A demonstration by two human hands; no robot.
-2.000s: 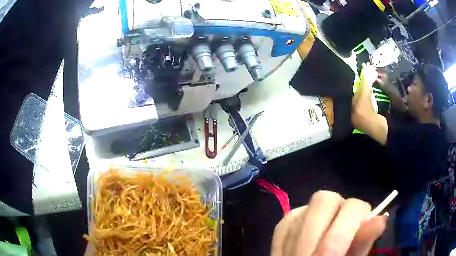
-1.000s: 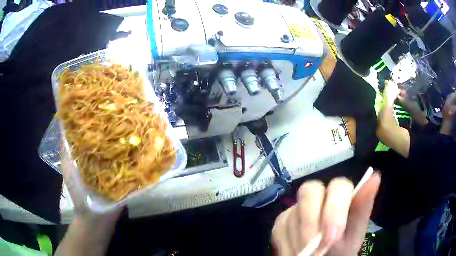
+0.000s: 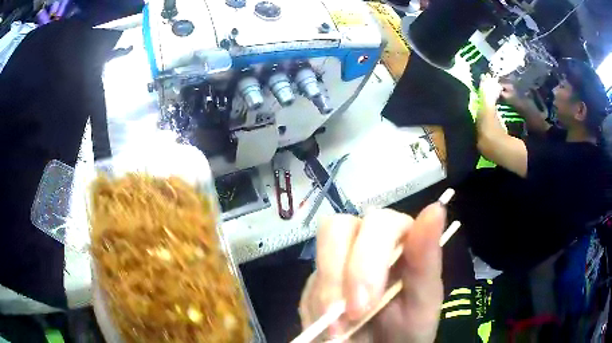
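Observation:
A clear takeaway container (image 3: 236, 281) full of orange-brown fried noodles (image 3: 161, 254) is at the lower left, slightly blurred, in front of the machine table. My left hand (image 3: 106, 320) shows only as a sliver at the container's lower left side; the rest is hidden behind it or cut off. My right hand (image 3: 379, 275) is at the lower middle, fingers bent around two pale chopsticks (image 3: 373, 307). The chopsticks' lower ends run towards the container but are cut off by the bottom edge.
A white and blue overlock machine (image 3: 268, 40) stands behind the container. Red snips (image 3: 284, 194) and tweezers (image 3: 325, 189) lie on the table. A clear lid (image 3: 54, 201) lies left. Black fabric (image 3: 429, 100) drapes right. Another person (image 3: 537, 151) works at the right.
The container was raised and tilted over the table's left part, and now sits lower and nearer. My right hand has moved left and up, showing both chopsticks. The view has shifted.

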